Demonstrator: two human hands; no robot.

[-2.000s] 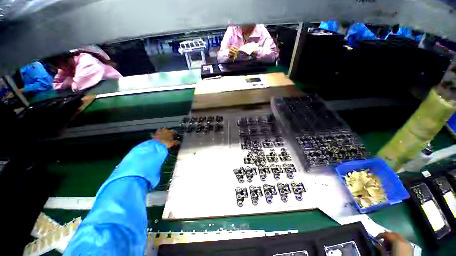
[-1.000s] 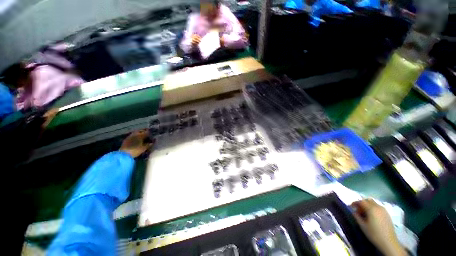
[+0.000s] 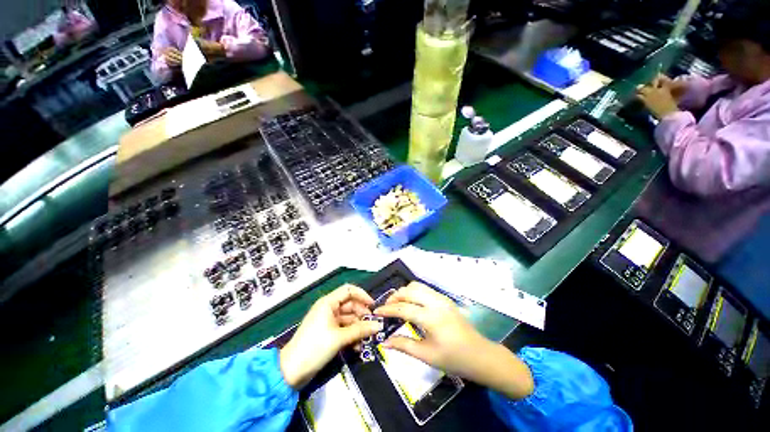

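Observation:
My left hand (image 3: 328, 330) and my right hand (image 3: 435, 327) meet over the top end of an open phone body (image 3: 414, 377) in the black phone tray (image 3: 382, 403). Both hands' fingertips hold a small black camera module (image 3: 369, 344) between them, at the phone's upper left. The fingers hide part of the module and the phone's top end. A second phone body (image 3: 339, 407) lies to the left in the same tray, cut off by the lower edge.
Camera modules (image 3: 268, 278) lie in rows on the pale board (image 3: 160, 337). A blister tray (image 3: 317, 160), blue parts bin (image 3: 431, 211), post (image 3: 435, 101), bottle (image 3: 474, 142) and white liner strips (image 3: 481, 278) are beyond. More phone trays (image 3: 540, 245) and a person in pink (image 3: 718, 126) are at right.
The view has swung right. My left hand has come from the board's left edge to the phone tray, and my right hand has moved from the tray's right end onto the phone. They now hold a module.

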